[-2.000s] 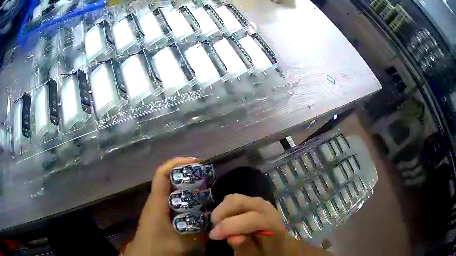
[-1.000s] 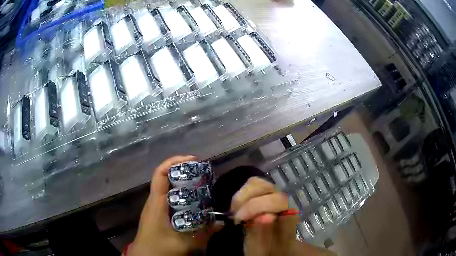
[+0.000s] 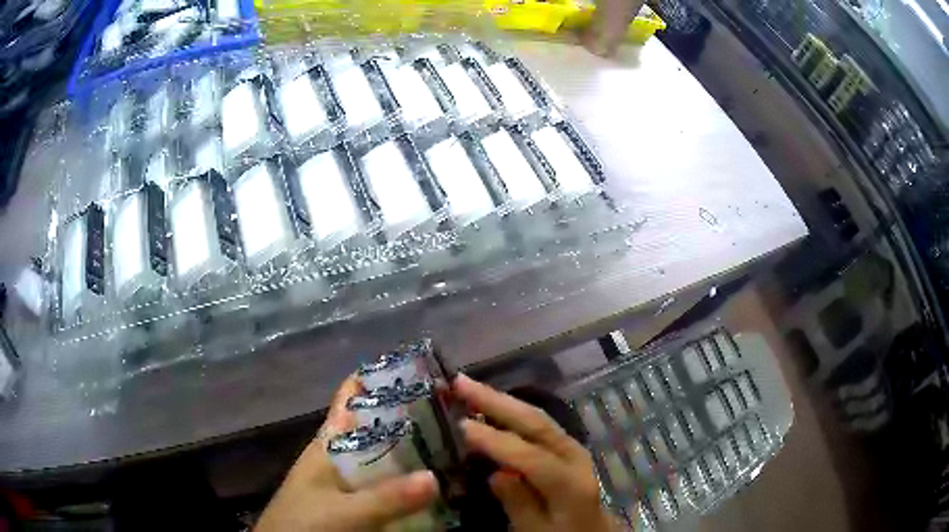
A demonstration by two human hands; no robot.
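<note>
Three device units are held side by side over my lap, tilted so their pale sides and dark strip edges show, with the silvery circuit ends at the upper left. My left hand grips them from the left and below, its thumb across the front. My right hand is at their right side, fingertips at the dark strip edge; whether it also grips them is unclear. No red tool shows clearly in my right hand.
A clear blister tray with rows of white units lies on the bench. A blue bin and yellow bins are behind. A lower tray of units is at the right. A person's hand shows at the back.
The held units have turned, showing their sides. My right hand has moved in against them, and the red tool seen earlier is out of sight. The view has shifted, showing more yellow bins.
</note>
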